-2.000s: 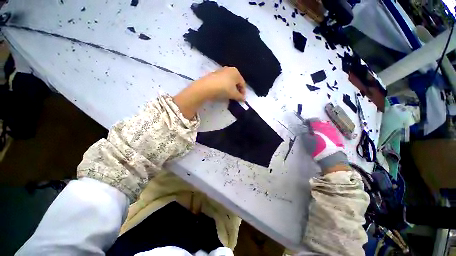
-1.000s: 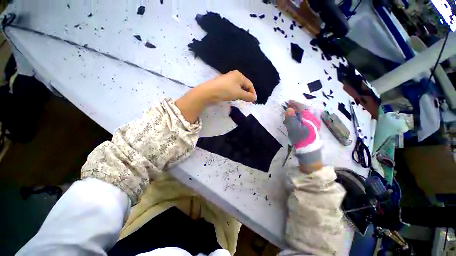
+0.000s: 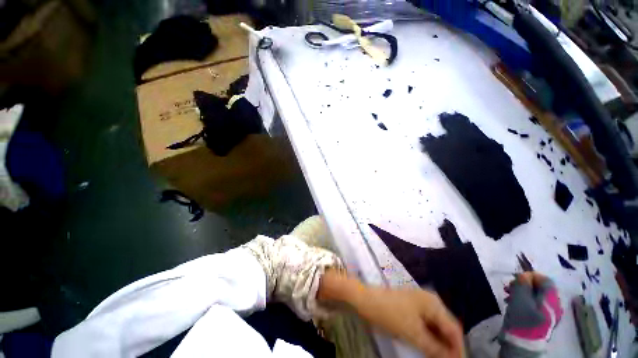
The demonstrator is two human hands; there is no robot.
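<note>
A black cut fabric piece (image 3: 458, 280) lies flat near the table's front edge, its narrow point towards the left. My left hand (image 3: 413, 318) is bare and slightly blurred, over the table edge beside the piece; its fingers are bent down and their tips are unclear. My right hand (image 3: 533, 311), in a pink and grey half-finger glove, holds small thread snips (image 3: 525, 263), tips pointing away, right of the piece. A thin dark tape (image 3: 329, 168) runs along the table's left side. A thicker stack of black pieces (image 3: 483, 175) lies farther back.
Dark-handled scissors (image 3: 392, 49) and a yellow strip (image 3: 371, 47) lie at the far end, near a small dark ring (image 3: 264, 43). A grey-beige block (image 3: 586, 325) is at right, among black offcuts (image 3: 577, 252). A cardboard box (image 3: 171, 115) with black pieces stands on the floor, left.
The view has swung left, showing the box and the table's far end. My left hand has moved from above the piece to the front edge. The tape now lies along the table's side.
</note>
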